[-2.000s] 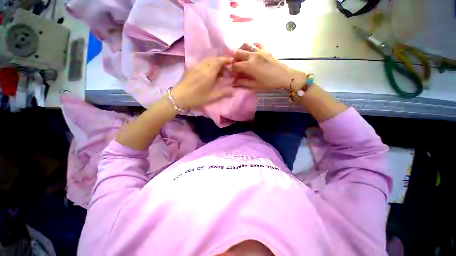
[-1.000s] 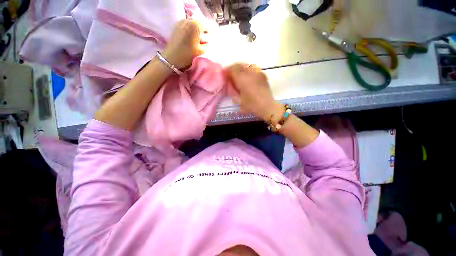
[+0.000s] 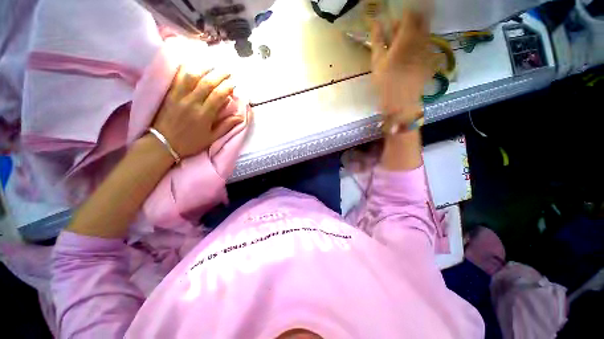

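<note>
The pink garment (image 3: 86, 46) lies bunched on the left of the white machine table and hangs over its front edge. My left hand (image 3: 192, 116) lies on it near the bright lamp light, fingers spread over the cloth; whether it grips is hard to tell. The presser foot area (image 3: 238, 33) of the sewing machine is just beyond it. My right hand (image 3: 401, 63) is blurred over the scissors at the right, and hides part of them. Yellow handles (image 3: 445, 56) and a green handle (image 3: 435, 87) show beside it. Whether it holds them cannot be seen.
The ruler-marked grey table edge (image 3: 318, 140) runs across in front. A black looped item (image 3: 334, 9) lies at the back. A dark control panel (image 3: 525, 49) is at the right end. White boxes (image 3: 437, 172) and pink cloth (image 3: 530, 298) are below the table at the right.
My right hand has left the garment and moved right to the scissors. My left hand now lies flatter on the cloth. The view has shifted and tilted to the right.
</note>
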